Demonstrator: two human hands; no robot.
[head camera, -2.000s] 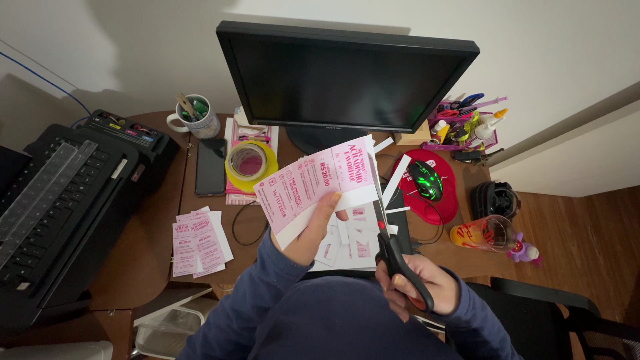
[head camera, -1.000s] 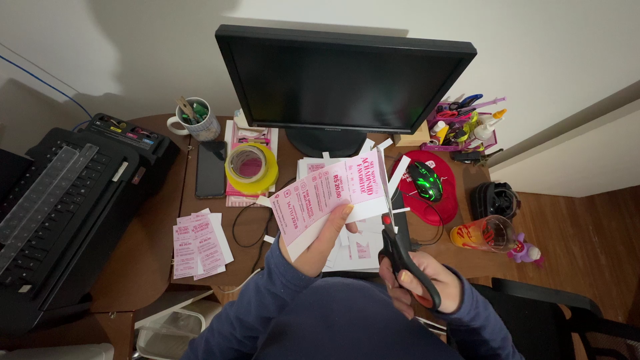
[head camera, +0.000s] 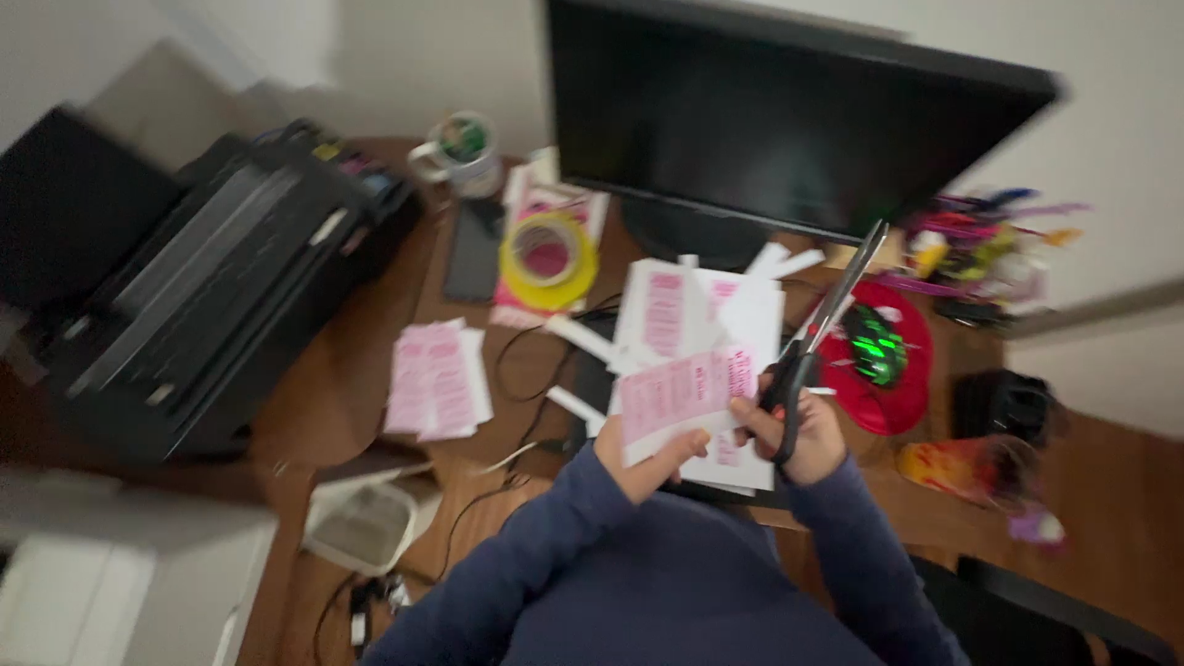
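My left hand (head camera: 652, 460) holds a pink-and-white printed paper piece (head camera: 680, 393) by its lower edge. In my right hand (head camera: 803, 430) are black-handled scissors (head camera: 812, 333), their blades pointing up and away from me; its fingertips also touch the right end of the held paper. Beneath both hands lie white sheets with pink print (head camera: 657, 301), with thin white paper strips (head camera: 581, 339) around them. A small pile of cut pink printed pieces (head camera: 439, 379) rests on the desk to the left. The view is blurred.
A monitor (head camera: 786, 120) stands behind the sheets. At left are a black printer (head camera: 213, 305), a mug (head camera: 470, 162), a phone (head camera: 474, 250) and yellow tape rolls (head camera: 550, 259). Right are a mouse (head camera: 874, 345) on a red pad (head camera: 893, 402), a pen holder (head camera: 980, 250) and a cup (head camera: 962, 469).
The scissors have come away from the paper's edge, and my right fingertips now touch the paper. The held paper is lower, nearer my body. The view has shifted and tilted.
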